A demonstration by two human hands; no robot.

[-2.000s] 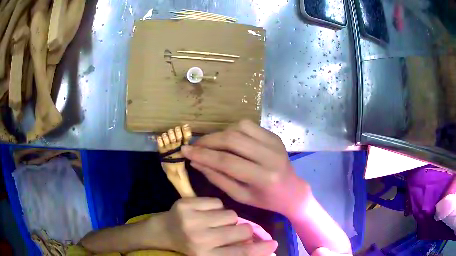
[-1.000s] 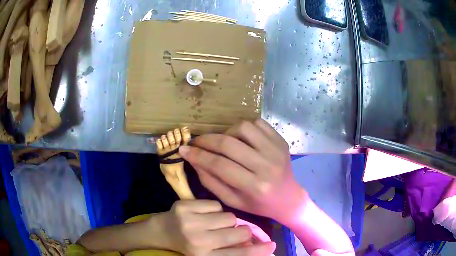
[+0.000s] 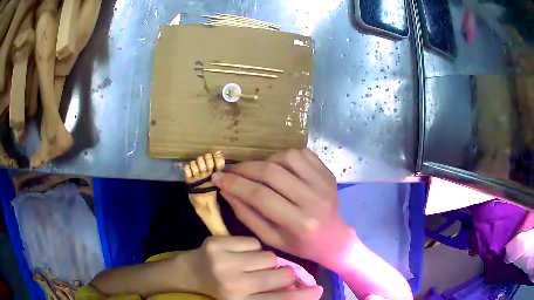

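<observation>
A tan model leg (image 3: 206, 210) points up at the bench's front edge, its carved toes near the cardboard pad. Black sandal straps (image 3: 202, 187) lie across the foot. My left hand (image 3: 240, 266) is closed around the shank. My right hand (image 3: 284, 202) is at the foot's right side, with thumb and fingertips pressed on the strap's end, which they partly hide. A small white glue cup (image 3: 231, 92) with a short pale stick in it sits on the cardboard pad (image 3: 175, 129).
Two toothpicks (image 3: 243, 71) lie on the pad, several more (image 3: 241, 21) at its far edge. Tan legs (image 3: 50, 88) are piled left. A smartphone (image 3: 382, 14) and reflective panel (image 3: 457, 123) are right. Blue bins (image 3: 105, 234) stand below the edge. A person's purple sleeve (image 3: 495, 228) shows right.
The hands and foot have barely moved; my right fingertips stay at the strap. The cardboard pad and cup appear shifted very slightly right in the view.
</observation>
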